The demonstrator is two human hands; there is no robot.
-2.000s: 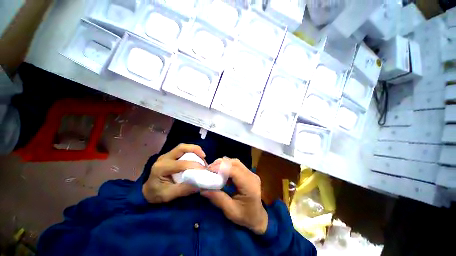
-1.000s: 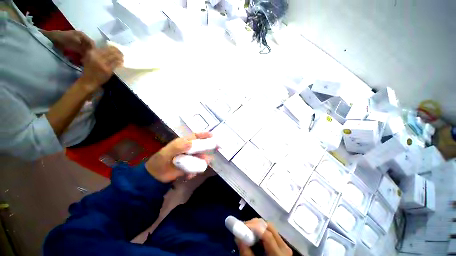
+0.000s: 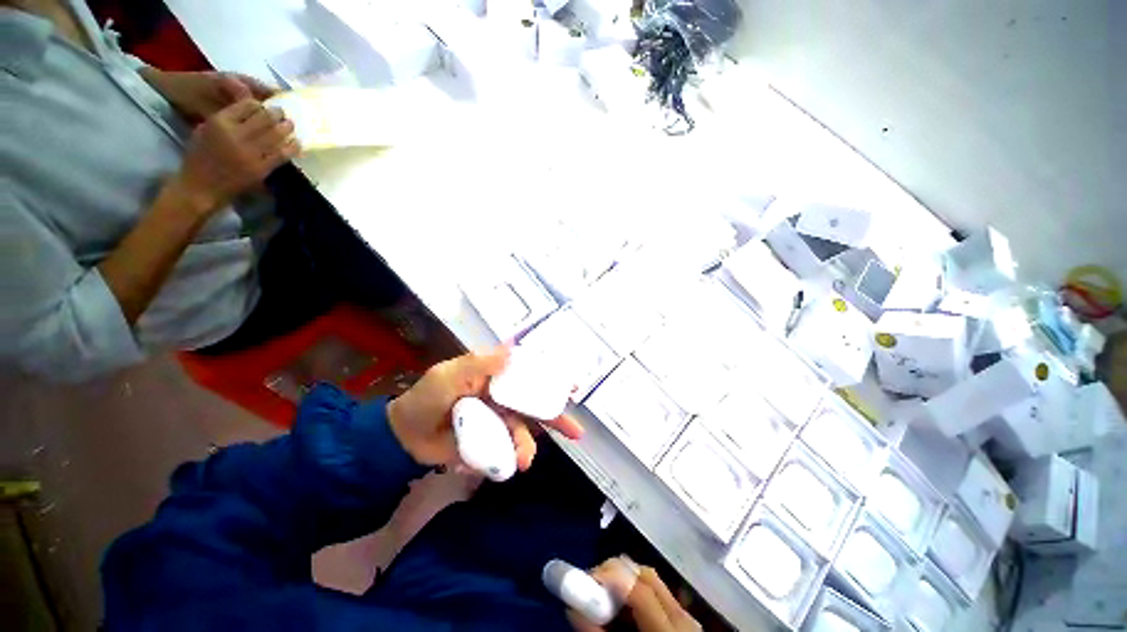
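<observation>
My left hand (image 3: 443,405) is at the near table edge and holds two white pieces. One is a glossy rounded charging case (image 3: 483,438), low in the fingers. The other is a larger pale rounded piece (image 3: 540,370) over the fingertips; glare hides its edges. My right hand (image 3: 643,598) is at the bottom edge of the picture, partly cut off, over my lap. It holds another white charging case (image 3: 578,590). Open box bases (image 3: 774,563) with rounded inner trays stand in rows along the white table.
White box lids (image 3: 921,351) lie in a heap behind the rows. Dark bundled cables (image 3: 669,62) lie by the wall. At left, another worker's hands (image 3: 242,138) hold a yellow-edged sheet (image 3: 340,117). A red stool (image 3: 297,370) is below the table.
My view has swung left, bringing the other worker into sight. My hands have parted, with cases in each. Since a second ago, the pale piece in my left hand has turned its broad face to view.
</observation>
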